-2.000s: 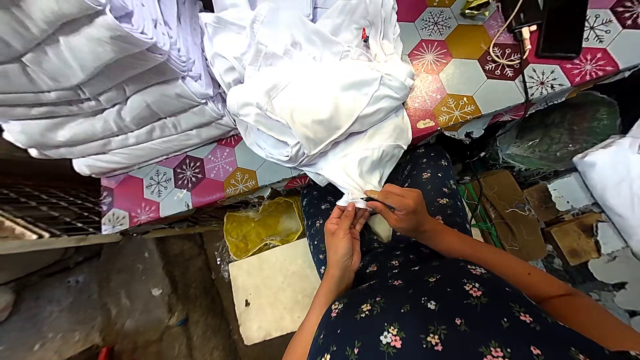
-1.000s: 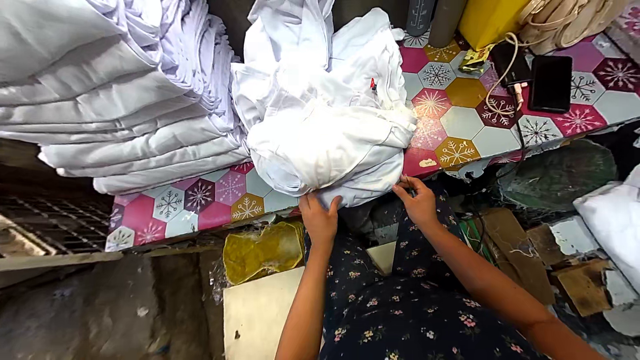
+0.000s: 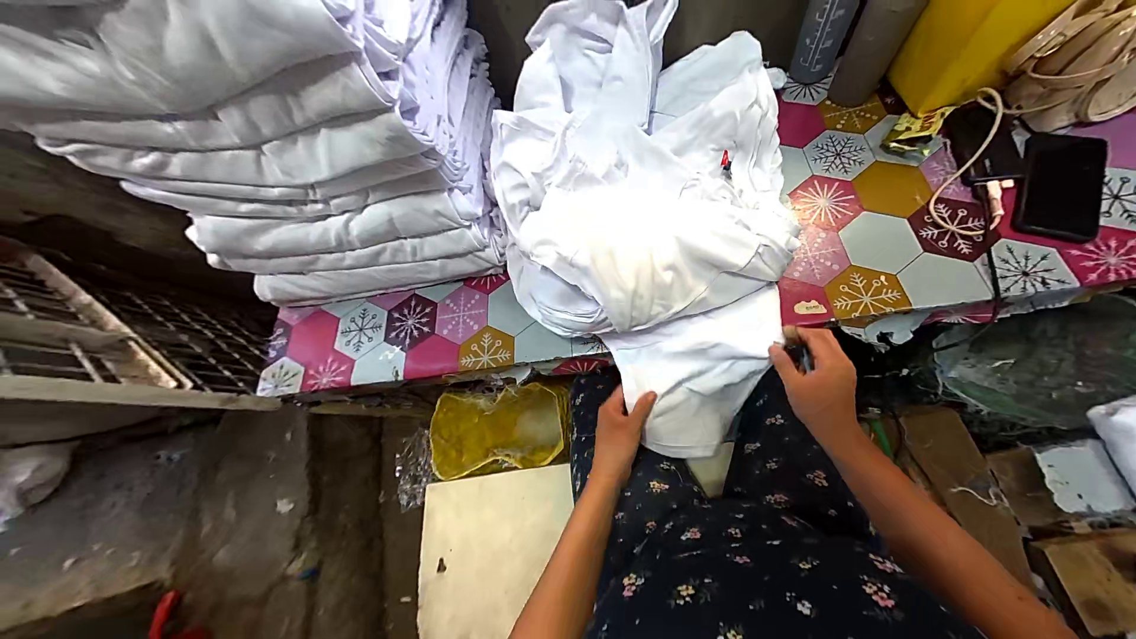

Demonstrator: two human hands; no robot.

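A white cloth garment hangs over the near edge of the table, down toward my lap. My left hand pinches its lower left edge between thumb and fingers. At its right edge, my right hand grips the fabric and also has a small dark object tucked in the fingers, too hidden to name. Behind them lies a loose heap of white garments, brightly lit, with a small red and black item on it. A tall stack of folded white cloth stands to the left.
The table's snowflake-patterned cover bears a black phone, a pale cable and a yellow wrapper. Bottles and a yellow container stand behind. Below are a yellow plastic piece, a pale board and cardboard.
A cloth piece now hangs down from the heap between my hands; one second ago my hands were at the heap's near edge. My right hand has closed on the cloth's right side.
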